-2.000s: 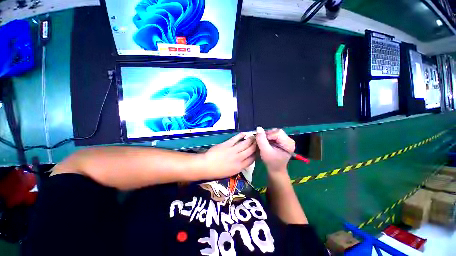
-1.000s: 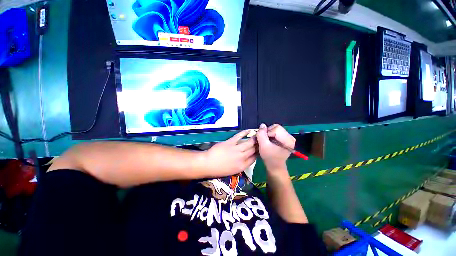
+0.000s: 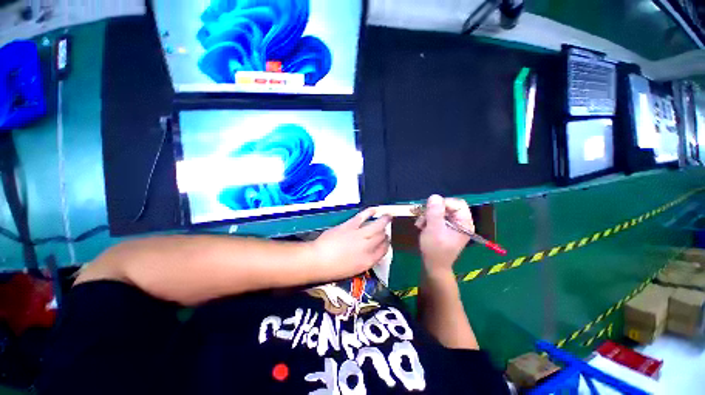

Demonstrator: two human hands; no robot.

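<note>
My left hand (image 3: pixel 353 244) is at the bench's front edge, below the dual-screen laptop (image 3: pixel 267 166), its fingers pinching a small pale part (image 3: pixel 398 210). My right hand (image 3: pixel 446 231) is just to its right. It grips a slim tool with a red end (image 3: pixel 493 247), which points down to the right; its thin tip is hidden at the fingers. The right fingertips are at the right end of the pale part. What the part is, I cannot tell.
A green strip (image 3: pixel 522 116) lies on the black mat (image 3: pixel 448 108). A keyboard laptop (image 3: pixel 591 85) stands at right. A thin cable (image 3: pixel 151 173) runs left of the screens. A blue bundle (image 3: pixel 21 83) is far left. Yellow-black floor tape (image 3: pixel 533 257) and boxes (image 3: pixel 649 312) are at lower right.
My right hand has moved right with the red-ended tool, away from my left hand. More of the pale part now shows between them.
</note>
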